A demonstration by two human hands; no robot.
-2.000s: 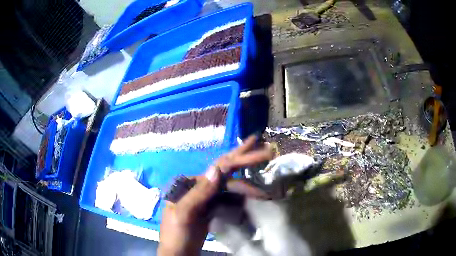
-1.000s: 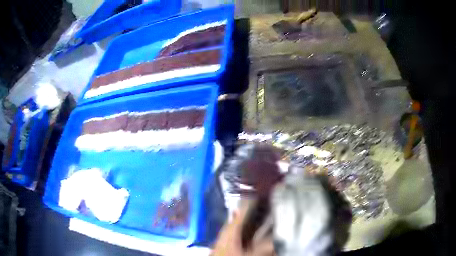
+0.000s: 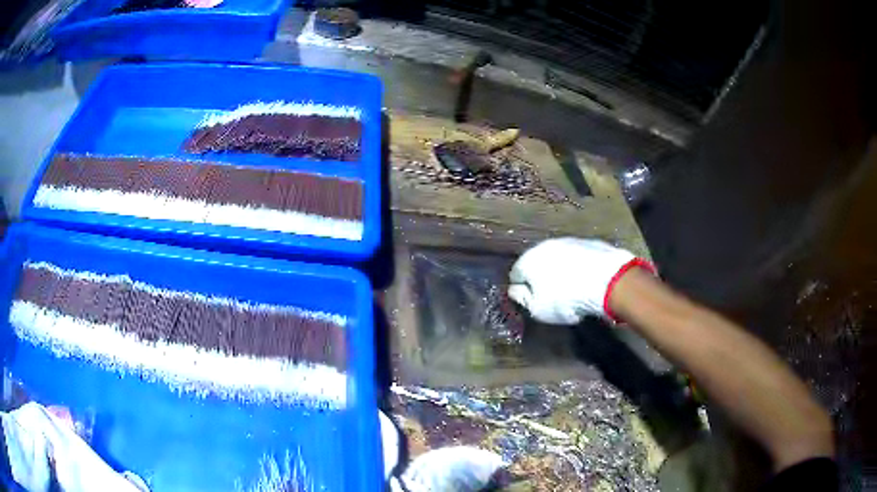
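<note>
My right hand (image 3: 567, 281), in a white knit glove with a red cuff, reaches in from the right over the rectangular solder pot (image 3: 442, 298). Its fingers are closed on a small dark reddish bundle of wire leads (image 3: 502, 315), held over the right part of the grey surface. The bundle's lower ends are blurred, so I cannot tell if they touch the surface. My left hand is not in view. A near blue tray (image 3: 221, 444) and a far blue tray (image 3: 144, 123) hold long rows of brown leads with white ends.
Silvery dross (image 3: 563, 432) lies in front of the pot, with a crumpled white rag (image 3: 452, 469) beside the near tray. White cloth (image 3: 58, 454) lies in that tray's left corner. A scraper-like tool (image 3: 466, 156) lies behind the pot. Another blue tray (image 3: 173, 36) stands at the back left.
My bare left hand has gone out of the picture. My gloved right hand has moved from the bench front to over the pot with the bundle. The view has turned, shifting the trays left.
</note>
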